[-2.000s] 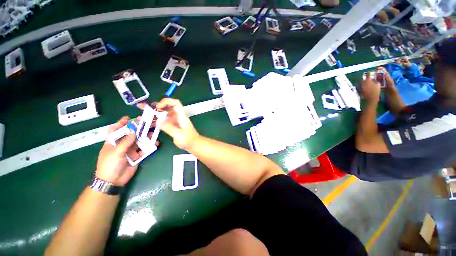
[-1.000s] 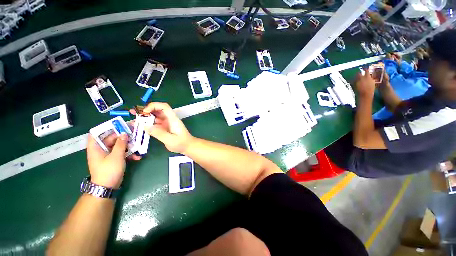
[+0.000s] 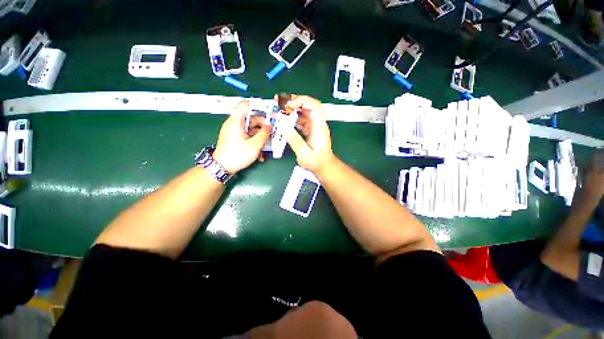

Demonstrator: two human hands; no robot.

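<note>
My left hand (image 3: pixel 242 140) holds a white front cover (image 3: pixel 257 118), mostly hidden by the fingers. My right hand (image 3: pixel 311 132) holds a white unit half-assembly (image 3: pixel 281 134), tilted on edge, with a coppery part at its top end. The two pieces are close together above the near worktop; I cannot tell whether they touch. A small blue part shows between them. A loose front cover (image 3: pixel 301 191) lies on the worktop just below my right hand.
A two-row stack of front covers (image 3: pixel 457 187) stands at the right. Open units with blue parts (image 3: pixel 226 50) and closed units (image 3: pixel 153 61) lie on the belt beyond the metal strip (image 3: pixel 165 102). White housings (image 3: pixel 19 147) lie far left. A neighbour's arm (image 3: pixel 575 218) shows right.
The view has swung, so the stack and neighbour sit further right and housings show at the left. Both hands still hold the pieces, now closer together.
</note>
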